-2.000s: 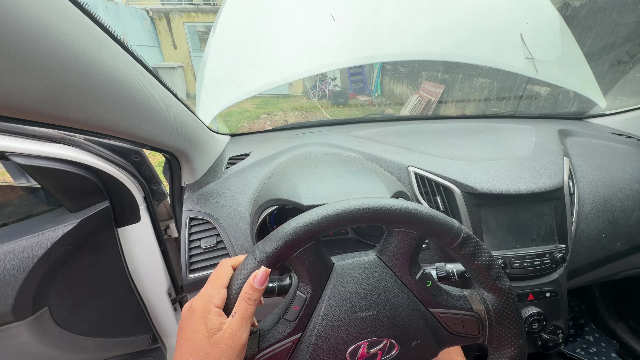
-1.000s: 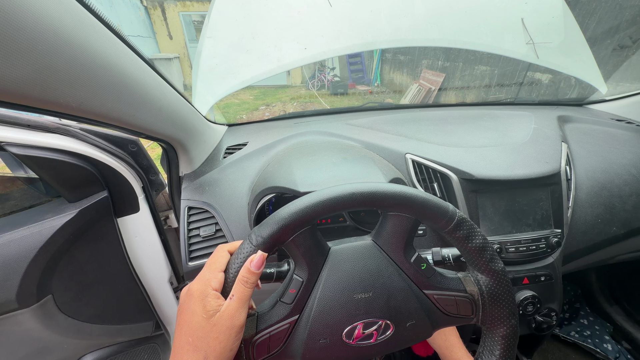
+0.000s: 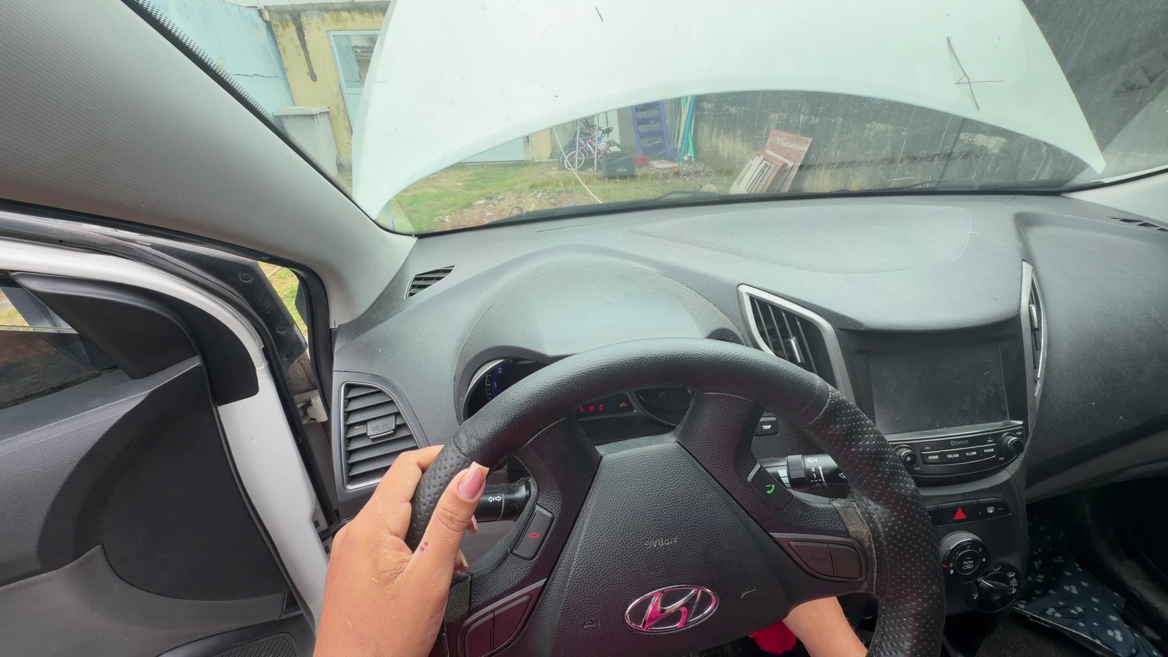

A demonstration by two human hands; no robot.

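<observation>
My left hand (image 3: 401, 557) is wrapped around the left side of the black leather steering wheel (image 3: 657, 360), thumb on the inner rim beside the turn-signal stalk (image 3: 502, 501). The wheel's hub bears a Hyundai emblem (image 3: 672, 609). Low behind the wheel, at the lower right of the hub, part of my right hand or wrist (image 3: 824, 628) shows; its fingers are hidden by the wheel. Something red (image 3: 774, 638) is beside it. Red warning lights glow in the instrument cluster (image 3: 607, 407) behind the rim.
The driver's door (image 3: 137, 474) stands open at the left. A raised white hood (image 3: 712, 55) covers much of the windshield view. The center screen (image 3: 938, 388) is dark, above climate knobs (image 3: 964, 555). Patterned cloth (image 3: 1072, 593) lies at the lower right. Outside are a bicycle and leaning boards (image 3: 774, 164).
Red warning lights show in the cluster now and one second ago, but are not visible two seconds ago. My left hand keeps its hold on the wheel.
</observation>
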